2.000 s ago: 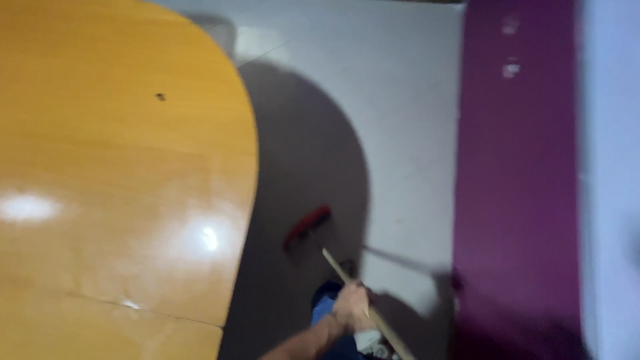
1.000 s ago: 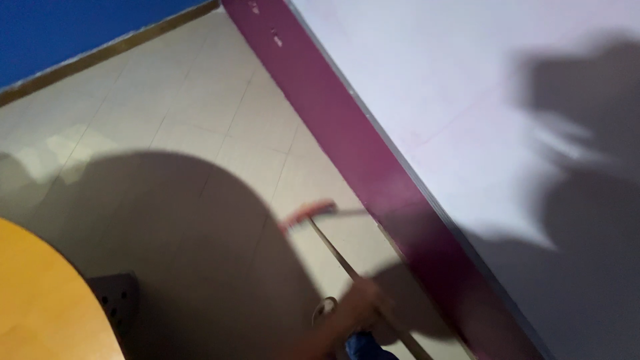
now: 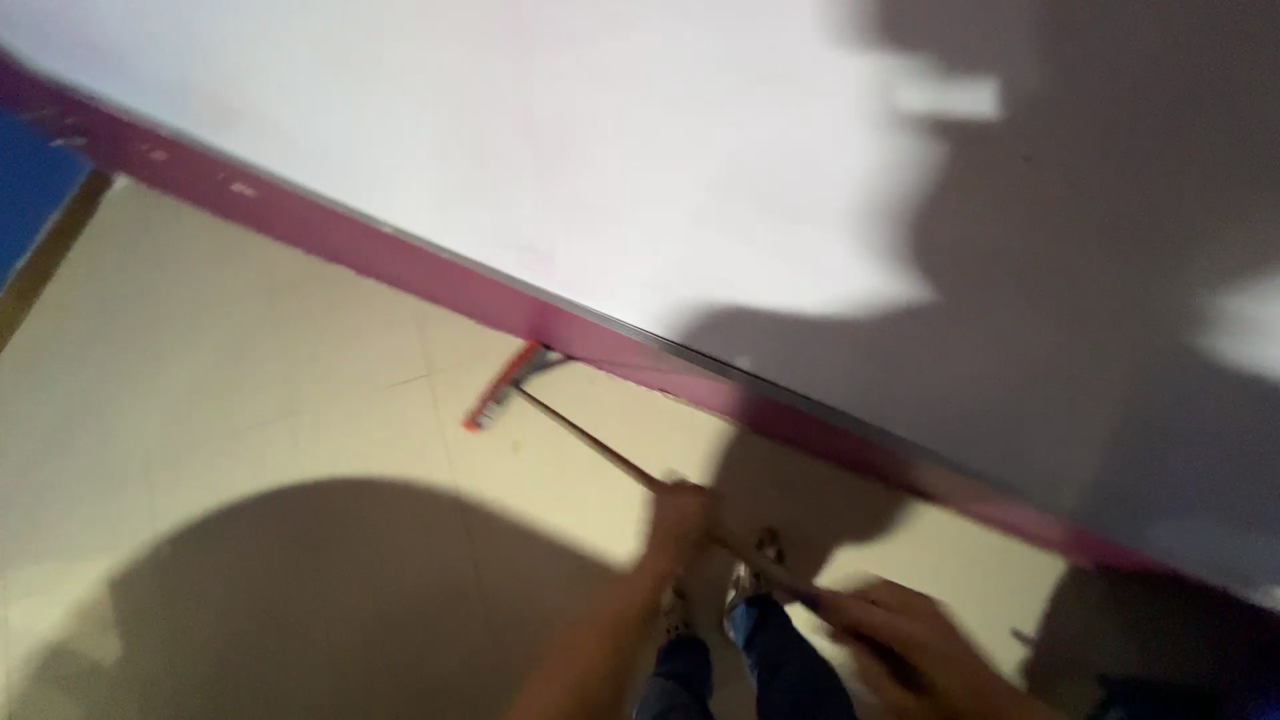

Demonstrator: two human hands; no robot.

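Observation:
A long-handled floor tool (image 3: 505, 388), a broom or squeegee with a red and grey head, rests on the pale floor with one end of its head against the purple band at the foot of the wall. Its thin handle runs down to the right. Around the middle of the handle my left hand (image 3: 682, 520) is closed. Farther along, near the lower right, my right hand (image 3: 895, 640) grips the dark upper part of the handle. Both hands are somewhat blurred.
The white wall (image 3: 560, 150) with its purple lower band (image 3: 420, 270) crosses the view diagonally. A blue surface (image 3: 35, 185) with a brown edge lies at the far left. My shoes (image 3: 740, 585) stand on the floor, below my hands. Large shadows fall on floor and wall.
The view has swung strongly toward the wall, and the yellow tabletop has left it. The tool's head is now at the purple band. My right hand has come into view on the handle.

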